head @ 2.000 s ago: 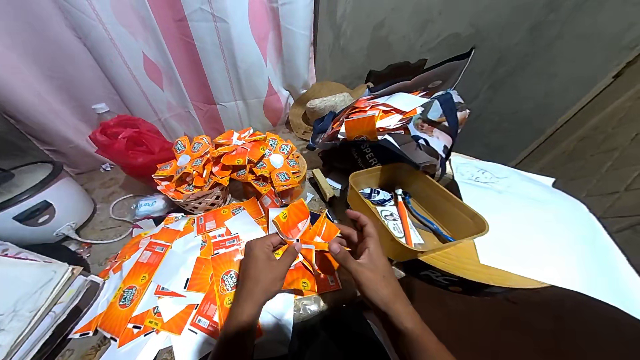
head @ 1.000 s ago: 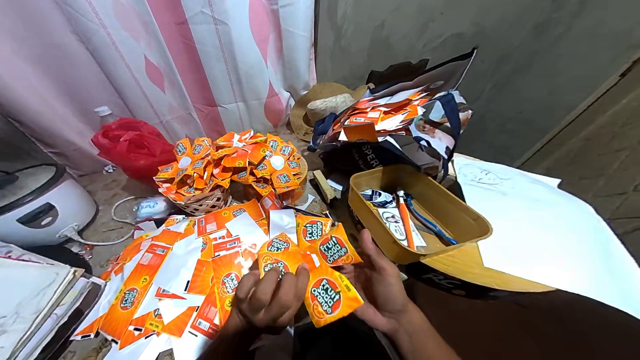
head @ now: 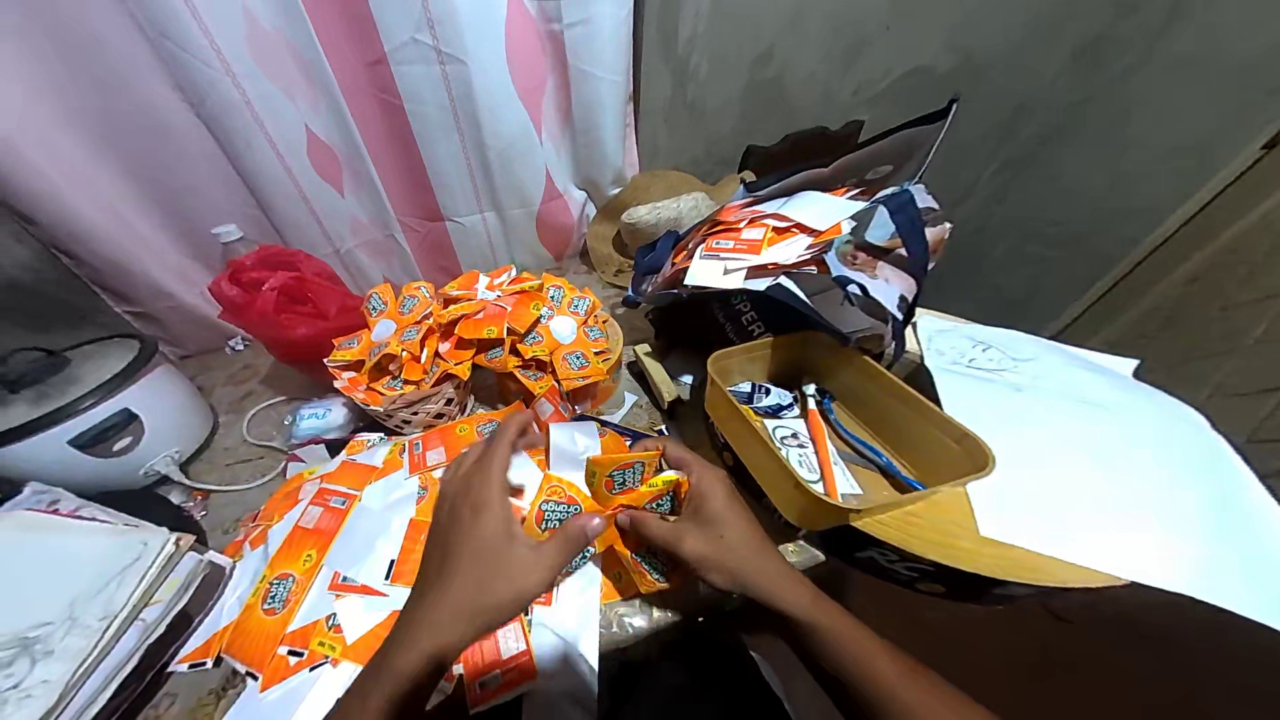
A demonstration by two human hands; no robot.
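Note:
A folded orange flower made of printed wrapper pieces [head: 628,480] is held between both hands. My left hand [head: 490,540] pinches its left side, thumb on a petal near the centre. My right hand [head: 715,525] grips the right side, with its thumb tip close to the left thumb. Left of and beneath the hands lie flat orange and white wrapper strips [head: 300,570]. Beyond them, similar orange flowers [head: 560,325] fill a woven basket [head: 425,408] and a container beside it. Some fingertips are hidden behind the petals.
A tan plastic tub [head: 960,450] holding an orange pen [head: 820,445] and a blue tool stands at right, beside large white paper [head: 1120,470]. Behind are a bag of wrapper scraps [head: 760,240] and a straw hat [head: 610,225]. At left are a rice cooker [head: 120,420], red plastic bag [head: 290,300] and stacked papers [head: 80,600].
One second ago the petals were spread facing the camera, with the left hand closed in front of them. Now the flower is turned and both thumbs are near its centre.

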